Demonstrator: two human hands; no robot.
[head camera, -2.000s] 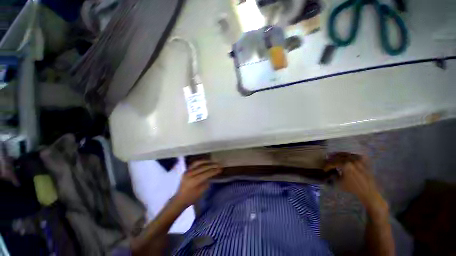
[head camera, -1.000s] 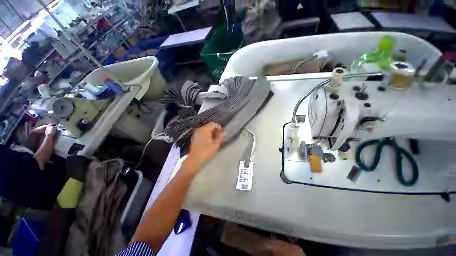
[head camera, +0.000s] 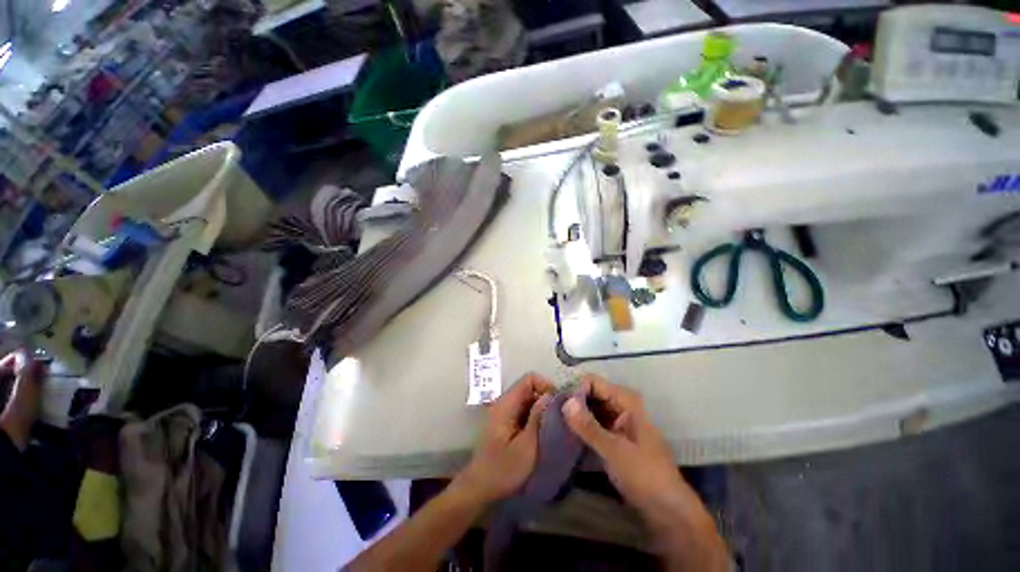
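My left hand (head camera: 506, 438) and my right hand (head camera: 621, 434) are close together at the table's front edge, both bare. They pinch the upper end of a grey-brown waistband piece (head camera: 550, 456), which hangs down between them toward my lap; its lower part is dim. The white lockstitch sewing machine (head camera: 783, 168) stands beyond, its needle area and orange-yellow piece (head camera: 620, 312) ahead of my hands. The waistband bundle (head camera: 419, 240) lies fanned on the left of the table.
A white ticket (head camera: 483, 373) on string lies left of my hands. Dark green scissors (head camera: 716, 276) and a small dark block (head camera: 692, 317) lie under the machine arm. A dark phone (head camera: 366, 506) is at lower left. Another person's hand (head camera: 18, 397) shows at far left.
My left hand has come back from the bundle to the table's front edge. My right hand has come into clear view, and both now hold a piece. The view has shifted toward the right.
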